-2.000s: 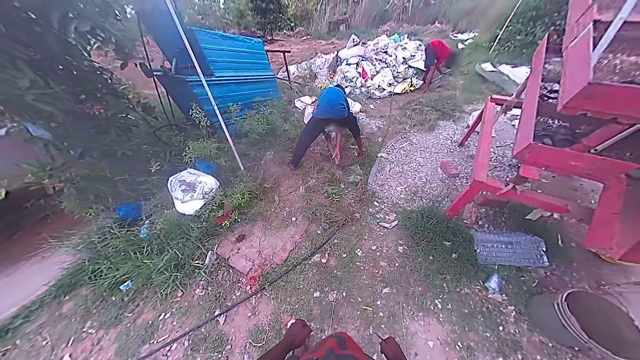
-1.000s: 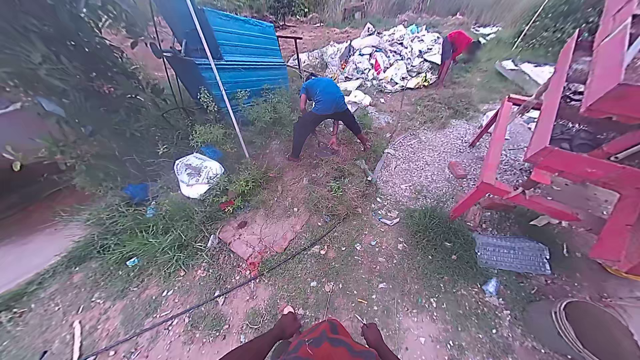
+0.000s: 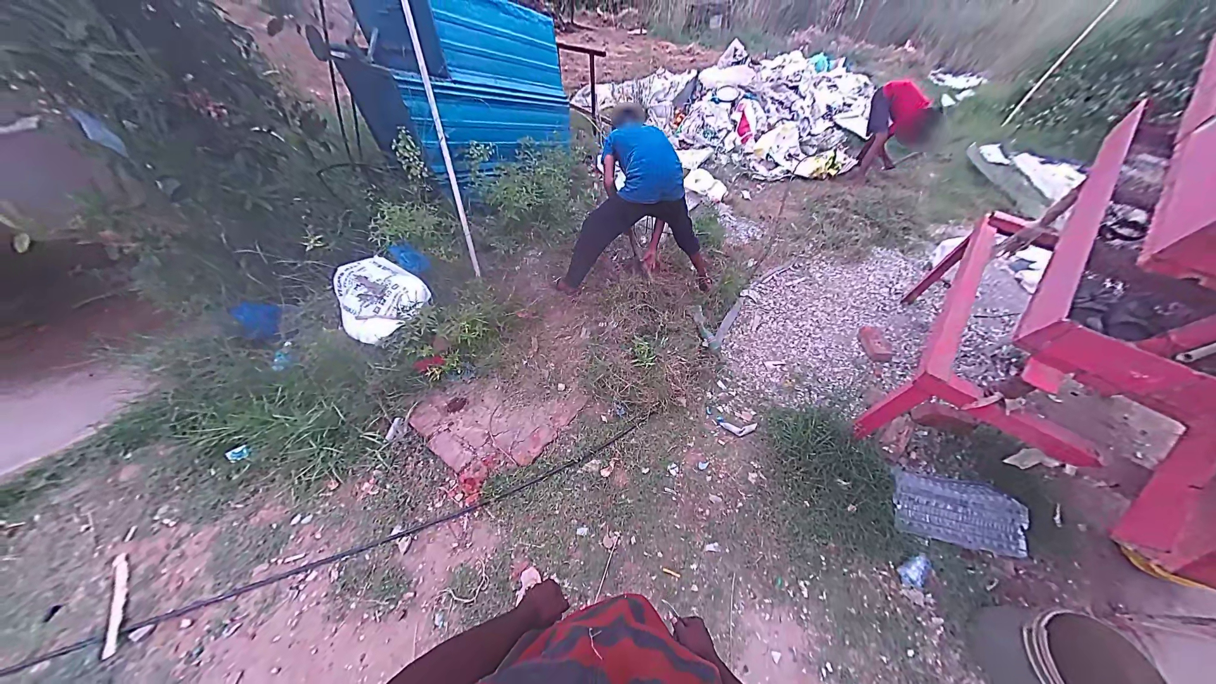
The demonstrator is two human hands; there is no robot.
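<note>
At the bottom of the head view, my left hand [image 3: 544, 603] is low beside the left edge of a red and dark patterned cloth [image 3: 608, 641]. Its fingers look curled, and a small pale thing lies at or just beyond them; whether it is held is unclear. My right hand [image 3: 693, 635] is at the cloth's right edge, partly hidden by it, and its grip does not show. Bare ground with grass and small litter lies in front of both hands.
A person in a blue shirt [image 3: 646, 166] bends over cut grass [image 3: 641, 351]; another in red [image 3: 898, 109] stoops by a heap of white sacks [image 3: 760, 104]. A black cable [image 3: 380, 543] crosses the ground. Red frames [image 3: 1073, 351] and a round container [image 3: 1088, 646] stand right.
The person in blue has shifted from a deep forward bend to a side-on stoop with the back showing. My hands stay low beside the cloth.
</note>
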